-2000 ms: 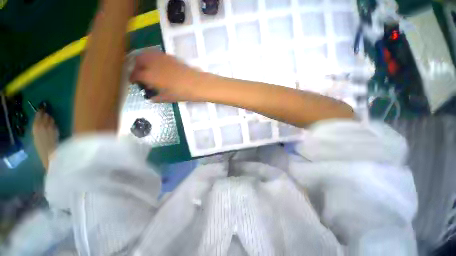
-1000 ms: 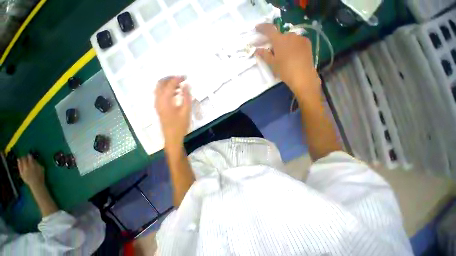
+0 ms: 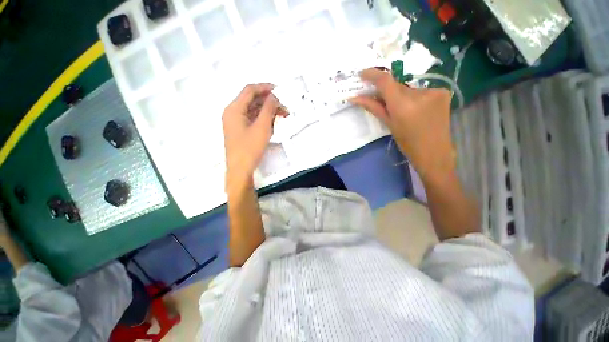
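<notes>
The white blister tray (image 3: 157, 127) lies in front of me, its middle washed out by glare. My left hand (image 3: 247, 130) is over its lower middle with curled fingers; whether they hold anything is unclear. My right hand (image 3: 421, 123) is at the tray's right side, thumb and forefinger around a glare-washed glue syringe with small dark marks. Its green adapter (image 3: 398, 70) shows just above the hand, with a pale air hose (image 3: 437, 79) curving right. The needle tip is not clear. Two black housings (image 3: 120, 30) sit in the tray's upper-left pockets.
Bubble wrap (image 3: 90, 170) at left carries several housings (image 3: 115, 133); others lie on the green bench (image 3: 140, 244). Crumpled tissue (image 3: 394, 40) is at the tray's upper right. A cream card (image 3: 527, 27) lies beyond. Trays (image 3: 554, 153) are stacked at right. Another person's sleeve (image 3: 50, 300) shows lower left.
Two seconds ago one hand was over the bubble wrap with a dark item. Both hands are now over the tray. Since one second ago, the left-hand fingers have curled closer together and the view has shifted.
</notes>
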